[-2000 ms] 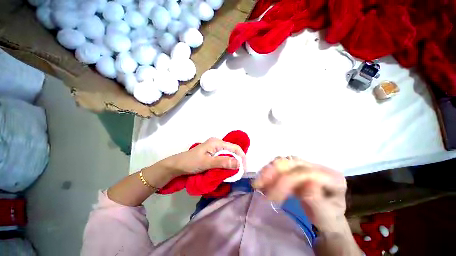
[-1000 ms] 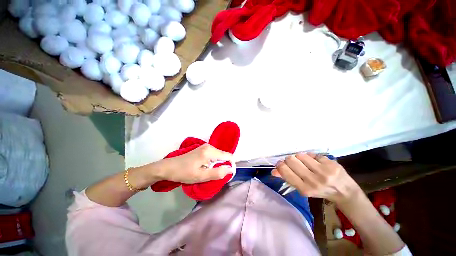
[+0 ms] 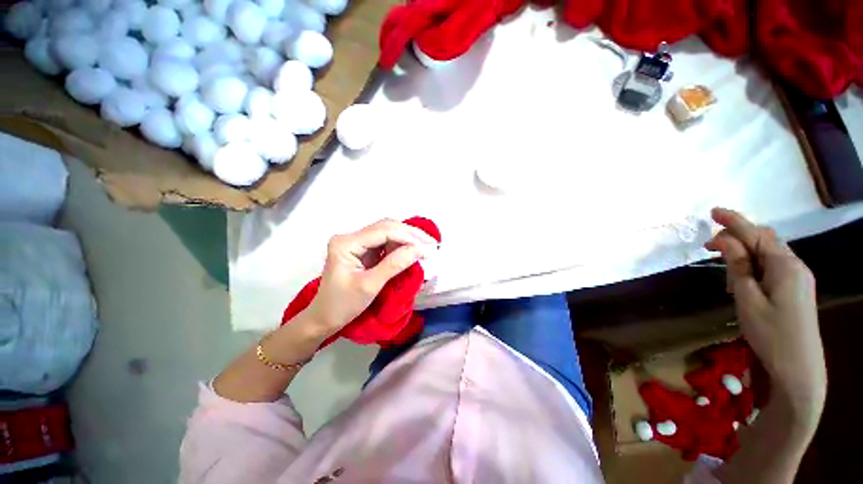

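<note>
My left hand [image 3: 358, 274] grips a red plush piece [image 3: 383, 317] at the table's front edge, above my lap. A bit of white shows at its fingertips. My right hand [image 3: 766, 284] is raised far to the right, over the table's front edge, with thumb and fingers pinched together. A faint pale thread seems to run from the red piece towards it. Any needle between its fingertips is too small to make out.
A carton [image 3: 142, 187] of white pom-poms [image 3: 227, 95] is at upper left. A loose pom-pom [image 3: 356, 127] lies beside it. Red plush [image 3: 681, 24] is heaped at the back. A tally counter [image 3: 643, 80] and amber block [image 3: 692, 102] lie right. A lower carton [image 3: 625, 378] holds red pieces.
My right hand has moved far right and up, away from the red piece. My left hand has turned upward and its fingertips now pinch at the piece's upper end. The view has shifted slightly.
</note>
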